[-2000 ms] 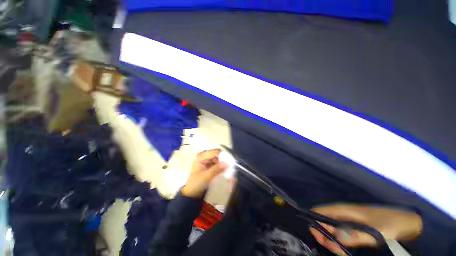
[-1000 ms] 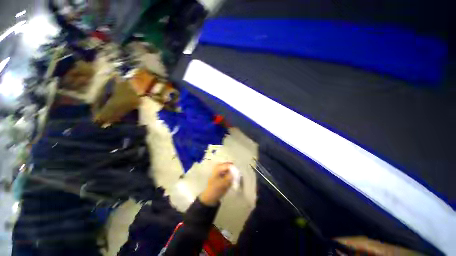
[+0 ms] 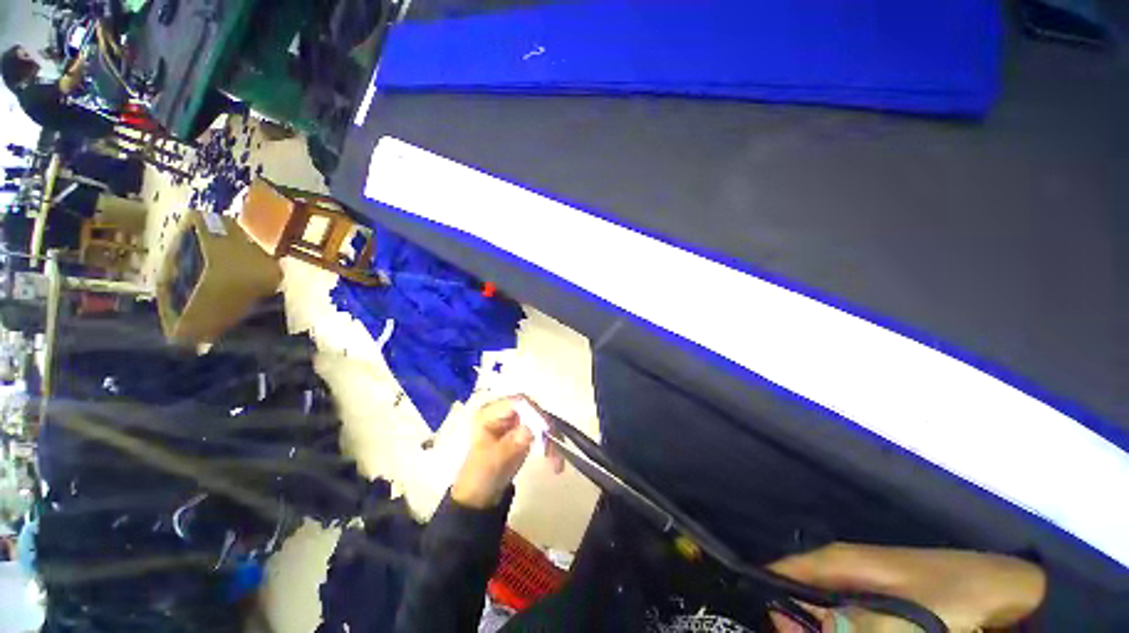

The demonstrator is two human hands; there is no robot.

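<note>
A long white strip (image 3: 693, 309) with blue cloth edges lies flat along the near edge of the dark table. My left hand (image 3: 495, 448) is off the table edge and pinches a small white piece (image 3: 534, 423) in its fingertips. My right hand (image 3: 910, 587) is at the lower right and holds the black-handled shears (image 3: 662, 509). The blades point left, and their tips are at the white piece by my left fingers. Whether the blades touch the piece is too small to tell.
A thick stack of blue pieces (image 3: 693, 56) lies on the table's far side. A dark object (image 3: 1067, 22) is at the far right corner. Left of the table are blue cloth on the floor, a wooden stool (image 3: 307, 233), a carton (image 3: 217, 278), dark garment piles and a person (image 3: 50, 99).
The shears' tips have come to the white piece in my left hand, after being apart from it one second ago. The view has shifted, and the picture is sharper.
</note>
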